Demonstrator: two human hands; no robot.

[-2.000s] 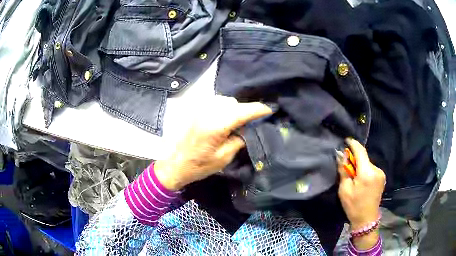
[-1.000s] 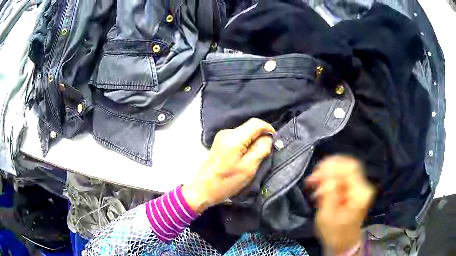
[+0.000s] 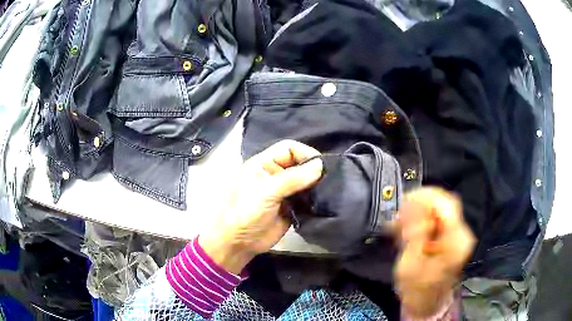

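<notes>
A dark grey-black jacket (image 3: 295,125) lies on the white table, with a stitched band and several brass and silver buttons. My left hand (image 3: 270,194) pinches a folded part of its cloth between thumb and fingers. A narrow stitched strip (image 3: 379,188) with a brass button curves up to the right of that hand. My right hand (image 3: 433,235) is blurred beside the strip. Something orange shows faintly between its fingers, likely the snips seen earlier. Whether it also touches the cloth cannot be told.
Another grey jacket (image 3: 150,94) with pocket flaps lies at the left. Black cloth (image 3: 476,150) spreads at the right. Pale garments (image 3: 15,119) hang at the far left. A crumpled grey-beige heap (image 3: 116,260) and blue crate (image 3: 102,310) are below the white table (image 3: 125,210).
Since the first frame, the left hand has regripped the cloth, and the button strip now stands curled beside it. The right hand's orange snips, clear at first, are now blurred.
</notes>
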